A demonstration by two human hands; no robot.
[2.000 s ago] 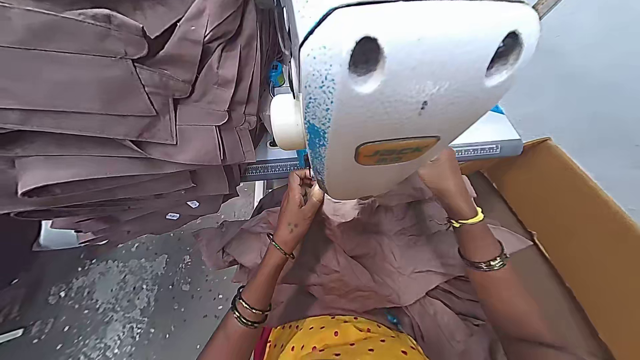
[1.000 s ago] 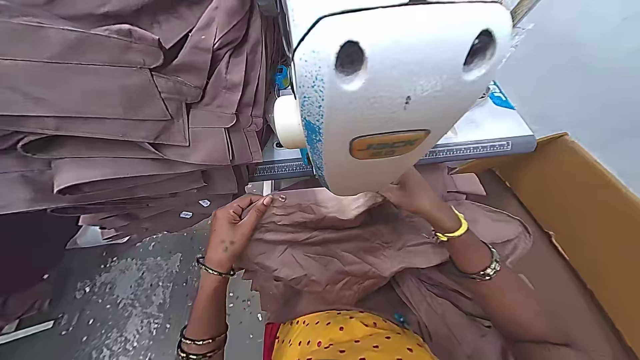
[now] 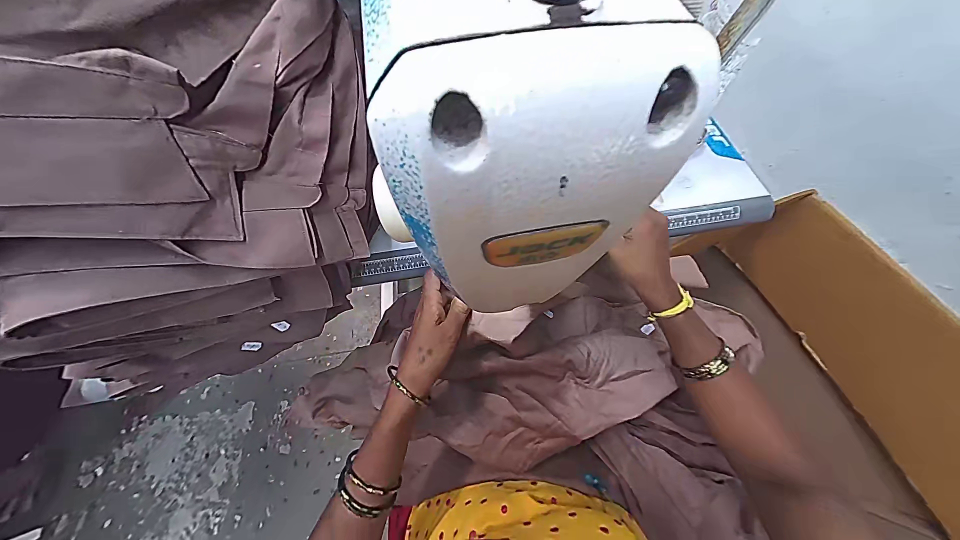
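Observation:
A white Jack sewing machine head [image 3: 555, 150] fills the upper middle and hides the needle area. Below it, brown fabric [image 3: 540, 390] lies gathered over my lap and runs up under the head. At the head's lower left edge is my left hand [image 3: 439, 330], its thumb and fingers together on the fabric's edge. My right hand [image 3: 641, 251] is at the head's right side, beside the fabric; its fingertips are partly hidden behind the head, so its hold is unclear.
Stacked brown cloth pieces [image 3: 112, 172] rise on the left. A cardboard box [image 3: 862, 315] stands at the right, below the machine bed [image 3: 712, 202] with its printed ruler. The speckled floor [image 3: 172, 465] shows at lower left, a pale wall at upper right.
One second ago my left hand was out to the left, pinching the spread fabric edge; it is now up against the machine head. The fabric is more bunched.

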